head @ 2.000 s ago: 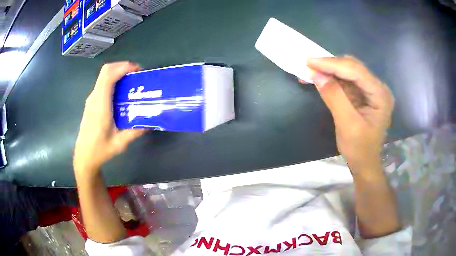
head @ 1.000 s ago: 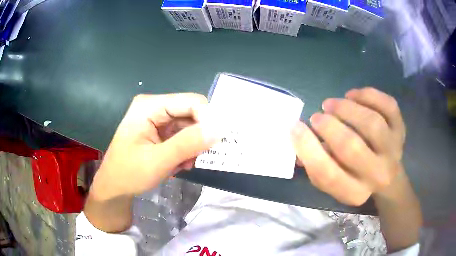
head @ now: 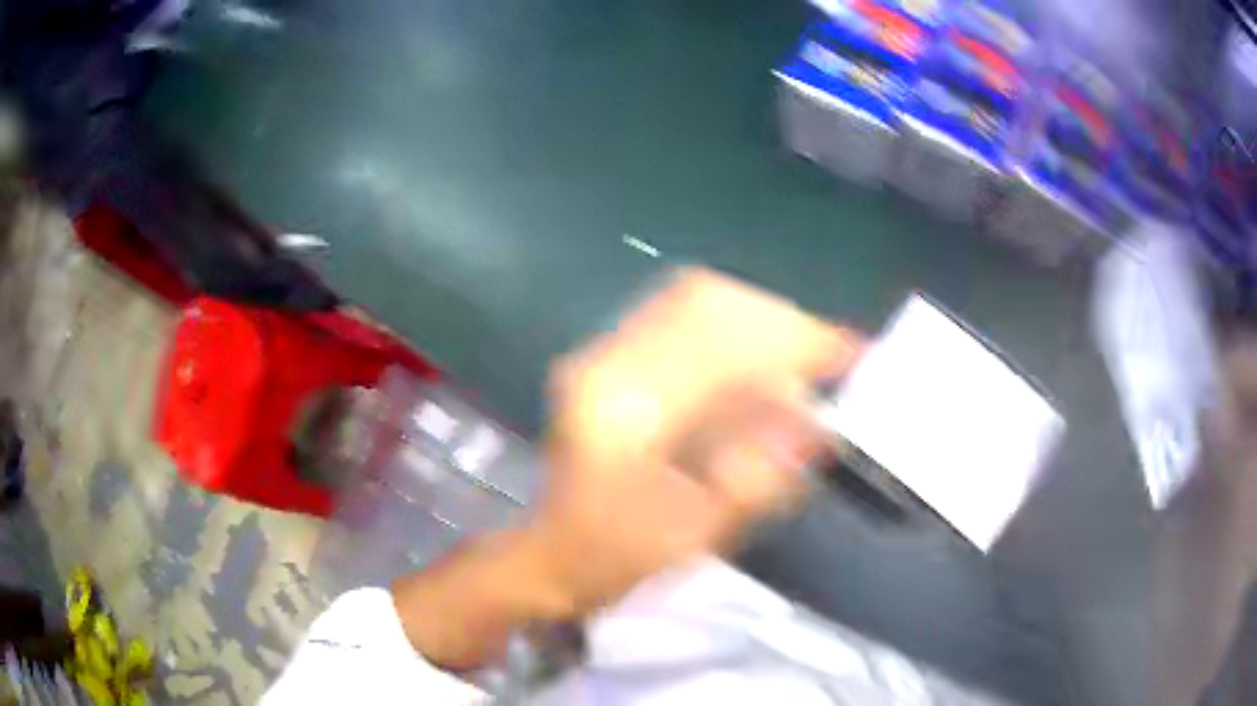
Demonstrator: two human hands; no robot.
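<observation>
My left hand (head: 676, 428) is near the middle, blurred, and grips the left end of a carton (head: 954, 421). The carton's white end panel faces me; it looks closed, but blur hides the detail. A dark side edge shows below my fingertips. My right hand is not in view; a blurred brownish shape at the right edge may be my right forearm.
Blue printed cartons (head: 951, 104) with grey-white ends stand in rows on the dark green table (head: 483, 152) at upper right. A whitish sheet or film (head: 1155, 366) lies right of the held carton. A red stool (head: 248, 400) stands on the littered floor at left.
The view has swung, so the stool and carton rows sit differently. My left hand still holds the carton, now further right in view. My right hand has left the carton and the clear view.
</observation>
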